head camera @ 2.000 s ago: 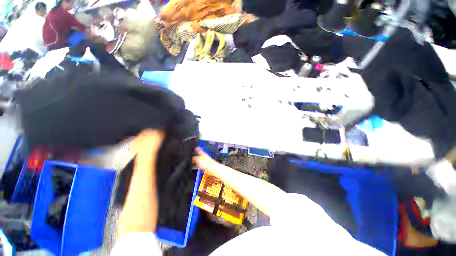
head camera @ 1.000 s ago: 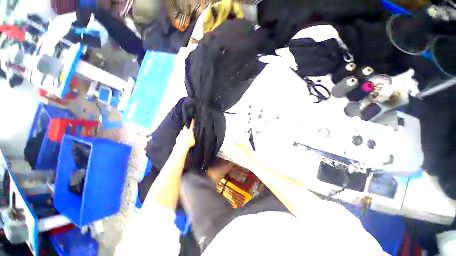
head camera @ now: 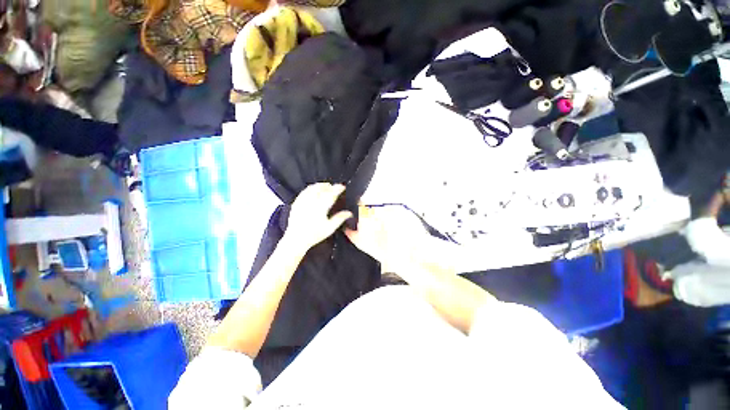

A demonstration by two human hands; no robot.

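A bundle of black garment panels (head camera: 308, 120) lies on the white sewing table (head camera: 424, 168), gathered narrow at its middle, with its lower part hanging toward my lap. My left hand (head camera: 316, 215) grips the gathered middle from the left. My right hand (head camera: 372, 234) is at the same spot from the right, its fingertips on the black cloth. A dark cord or strip runs from the gather to the right across the table. Whether a tie is between my fingers is hidden.
Scissors (head camera: 490, 128), thread cones (head camera: 547, 104) and the machine head (head camera: 576, 196) are on the right. Bananas (head camera: 276, 46) lie behind the bundle. A light blue panel (head camera: 190, 220) flanks the table's left side. Blue bins (head camera: 148, 368) stand lower left. Another person's arm (head camera: 712, 224) shows at right.
The black bundle, first carried at the left, now lies on the table. My right hand has come up to the gathered middle beside my left hand. The view has shifted.
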